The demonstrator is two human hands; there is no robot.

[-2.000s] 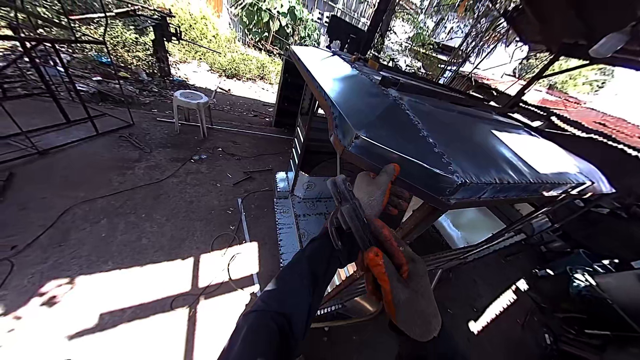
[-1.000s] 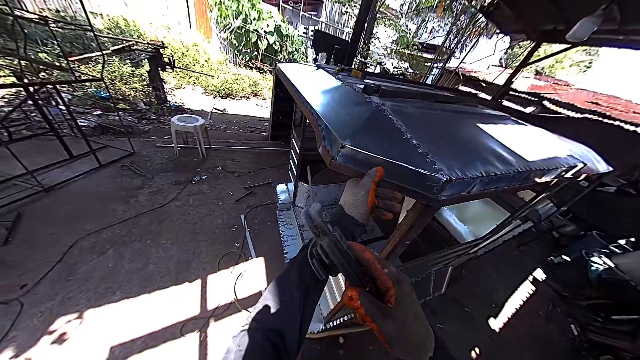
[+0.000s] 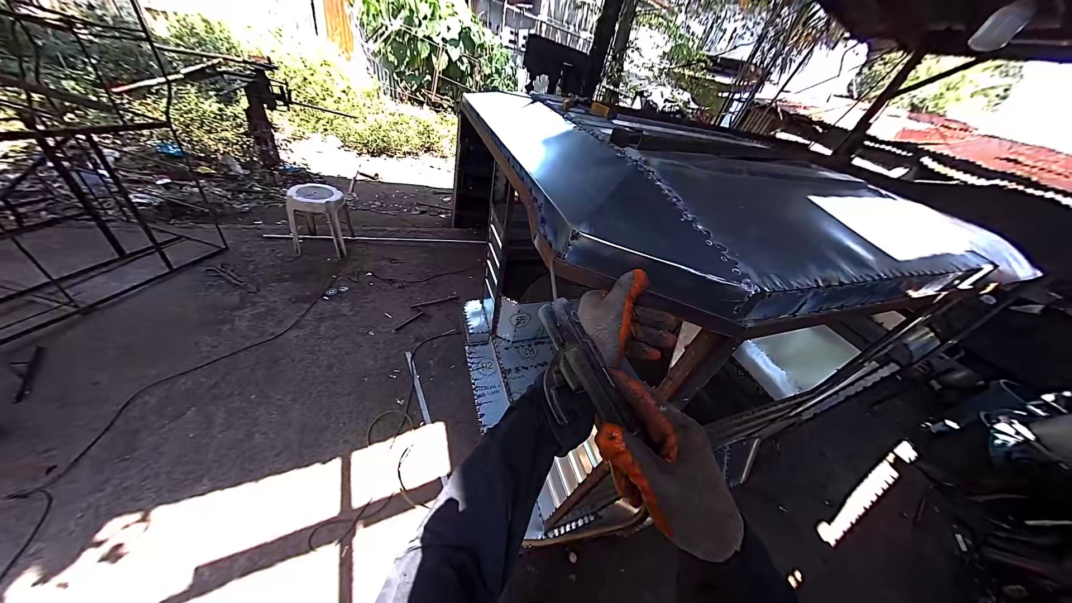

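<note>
My right hand [image 3: 674,473], in a grey and orange work glove, holds the dark handles of a metal hand tool [image 3: 586,360], whose exact kind I cannot tell. The tool crosses in front of my left wrist. My gloved left hand [image 3: 624,322] is just below the front edge of a sheet-metal roof [image 3: 687,218], thumb up and fingers part-curled, with nothing visible in it; I cannot tell if it touches the edge. A scalloped, riveted or welded seam runs along the roof. Below are metal panels [image 3: 519,335] bearing printed marks, and a brown frame post [image 3: 695,364].
A white plastic stool [image 3: 316,197] stands at the left back. Welded bar frames [image 3: 100,197] are at the far left. A cable [image 3: 193,364] snakes over the concrete floor, near a thin metal strip [image 3: 419,389] and short rods. Dark clutter [image 3: 1017,435] lies at the right.
My right hand stays on the tool throughout. The fingers of my left hand, near the roof edge in all frames, have shifted slightly. No other plain change.
</note>
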